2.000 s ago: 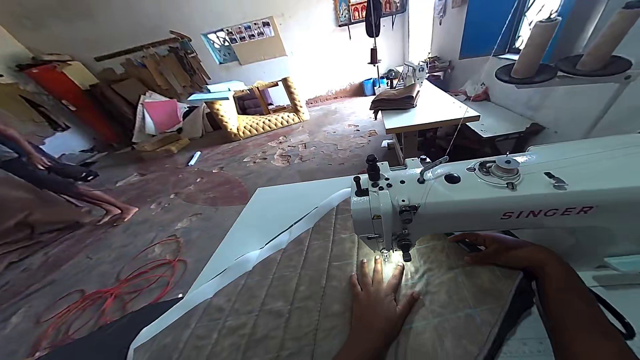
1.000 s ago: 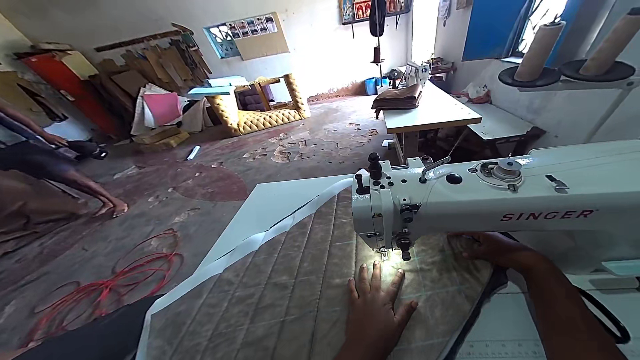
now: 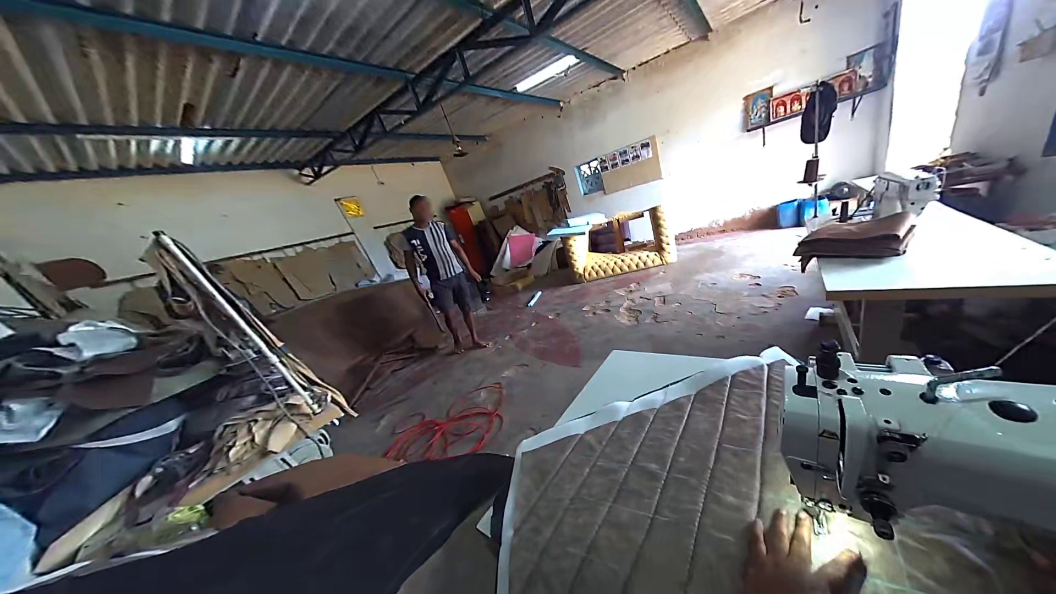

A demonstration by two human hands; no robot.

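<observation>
My left hand (image 3: 796, 554) lies flat with spread fingers on a grey-brown quilted panel (image 3: 643, 487), just left of the lit needle area. The panel has parallel stitched lines and a white backing edge (image 3: 569, 425). Above it stands the head of a white Singer sewing machine (image 3: 924, 437), its presser foot (image 3: 819, 513) close to my fingertips. Of my right hand, only a dark, unclear bit may show at the lower right edge, behind the machine arm; its fingers cannot be made out.
Heaped fabric and scraps (image 3: 148, 429) lie at the left. A red hose or cable (image 3: 450, 429) is coiled on the floor. A person (image 3: 445, 272) stands farther back, near a tufted yellow furniture frame (image 3: 623, 262). Folded brown material (image 3: 858, 239) rests on a white table (image 3: 940, 276).
The view has swung left and up. My left hand stays on the panel by the needle; my right hand, plain beside the machine before, is now barely or not visible.
</observation>
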